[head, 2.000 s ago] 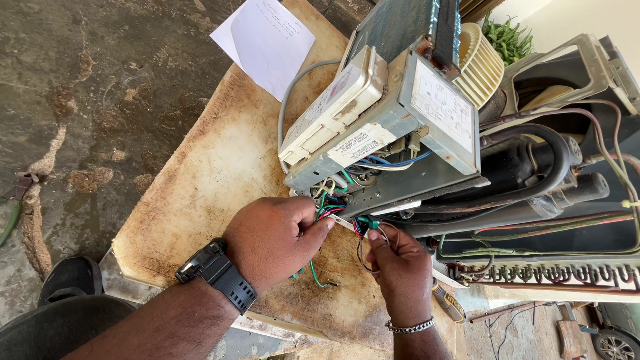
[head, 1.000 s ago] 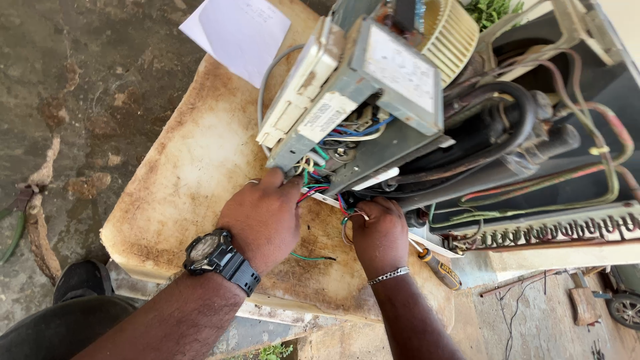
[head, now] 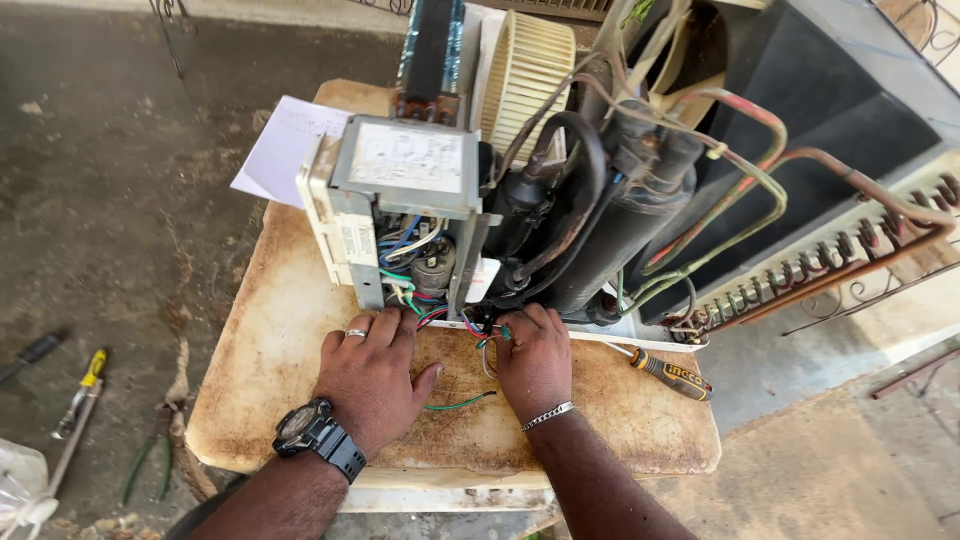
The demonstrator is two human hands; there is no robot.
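A window air conditioner with its casing off shows its metal control box (head: 409, 161), a capacitor (head: 433, 271) among blue, white and green wires, and a black compressor or accumulator cylinder (head: 600, 240). My left hand (head: 375, 375) rests at the box's lower edge, fingertips hidden against the unit's base, thumb apart. My right hand (head: 534, 360) has its fingers curled at the base beside a green wire end and thin wires; its grip is partly hidden. Red, blue and black wires (head: 435, 311) run between the hands. A loose green wire (head: 461, 403) lies on the worn board (head: 247, 375).
An Ingco screwdriver (head: 671, 373) lies right of my right hand. Copper pipes (head: 847, 172) and condenser coil bends (head: 825, 259) extend right. A cream blower wheel (head: 529, 82) and written paper (head: 289, 150) are behind. Pliers (head: 150, 465) and a yellow-handled tool (head: 94, 367) lie on the floor at left.
The view has swung round, now facing the control box more squarely. Two seconds ago both hands were close together at the wires; now they are farther apart, the left flatter against the box's lower edge.
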